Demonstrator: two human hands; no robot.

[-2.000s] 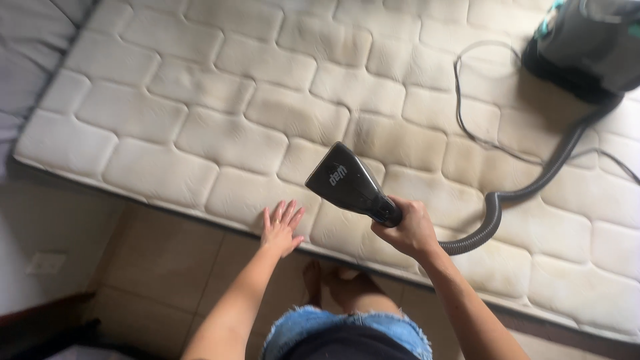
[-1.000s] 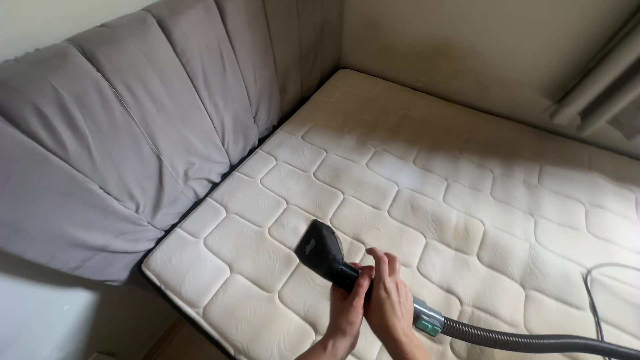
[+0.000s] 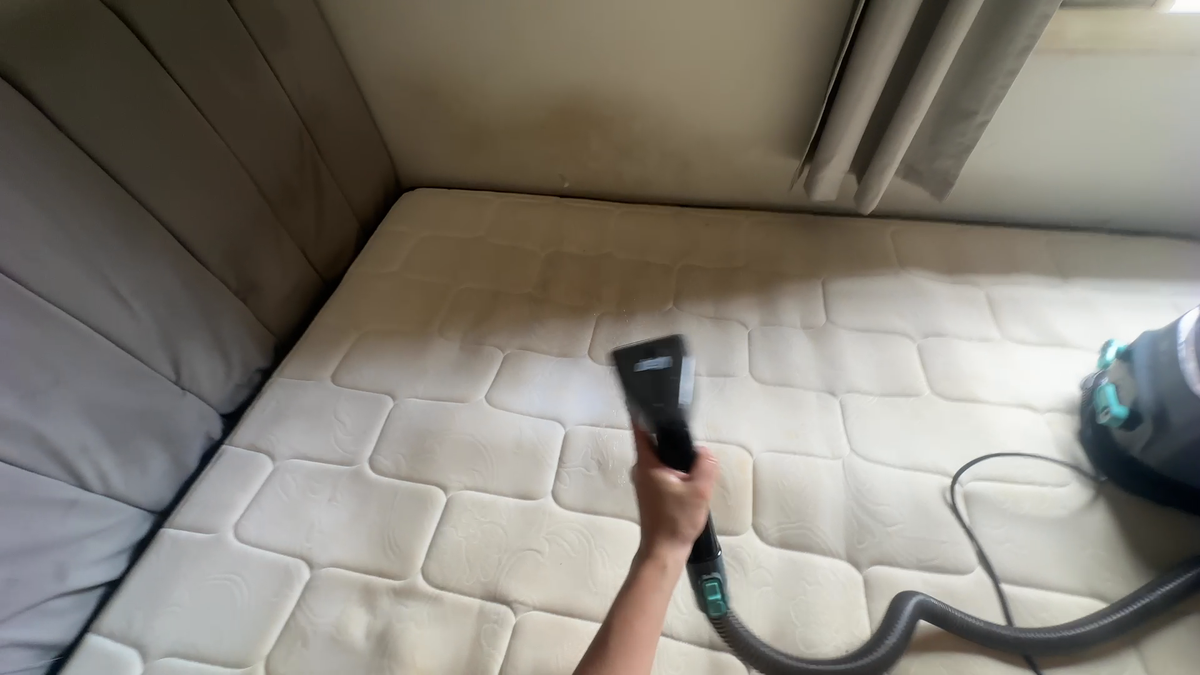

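My left hand (image 3: 675, 497) is closed around the neck of a black upholstery nozzle (image 3: 653, 375), a wet-vacuum attachment. The nozzle's wide end points away from me over the middle of a cream quilted mattress (image 3: 506, 544); motion blur hides whether it touches the fabric. Past my wrist, the black handle runs down to a teal latch (image 3: 714, 595) and a grey corrugated hose (image 3: 844, 656). The mattress bears yellowish stains and a pale, whitish patch (image 3: 562, 389) left of the nozzle. My right hand is out of view.
A dark vacuum machine (image 3: 1158, 403) with teal clips stands on the mattress at right, with a thin black cable (image 3: 975, 534) looping beside it. The grey padded headboard (image 3: 122, 253) borders the left side. A marked wall (image 3: 581, 103) and grey curtain (image 3: 919, 94) are at the far side.
Two seconds ago my left hand lay flat on the mattress edge; one second ago both hands held the attachment. Now only my left hand is seen on it. The view has swung considerably.
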